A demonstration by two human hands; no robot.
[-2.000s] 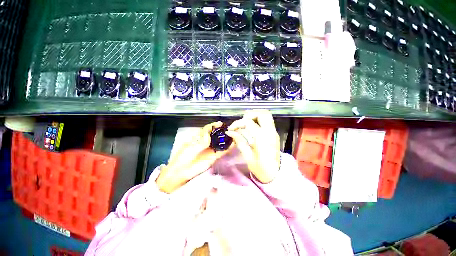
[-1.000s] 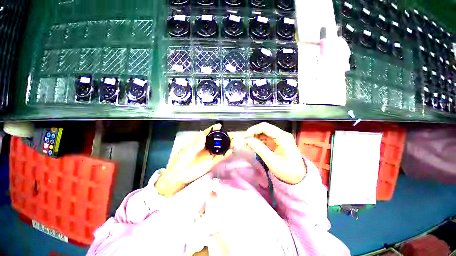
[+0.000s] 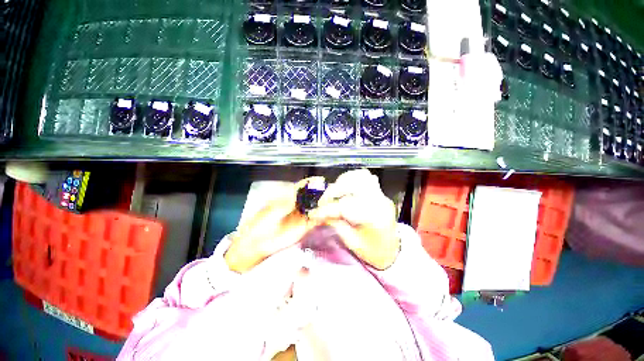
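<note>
A round black lens assembly (image 3: 311, 197) is held above my lap, just off the bench edge. A white label shows at its top. My left hand (image 3: 267, 220) grips it from the left side. My right hand (image 3: 360, 211) is closed in beside it, with its fingers at the part's right side; whether it grips the part or something small is hidden by the bright, washed-out fingers. A clear blister tray (image 3: 282, 83) with black lens assemblies lies on the bench ahead. Another clear tray (image 3: 134, 74) at the left has several parts in its near row and empty pockets behind.
A white paper strip (image 3: 452, 127) with a pink and dark object lies right of the middle tray. More filled trays (image 3: 544, 60) are at the right. Red trays (image 3: 92, 254) sit below the bench edge, the right one under a clipboard (image 3: 501, 236). A pink sleeve is at far right.
My right hand has moved left, from apart at the right to beside the lens assembly. The part now shows its white label instead of the blue glint. The whole view has shifted slightly.
</note>
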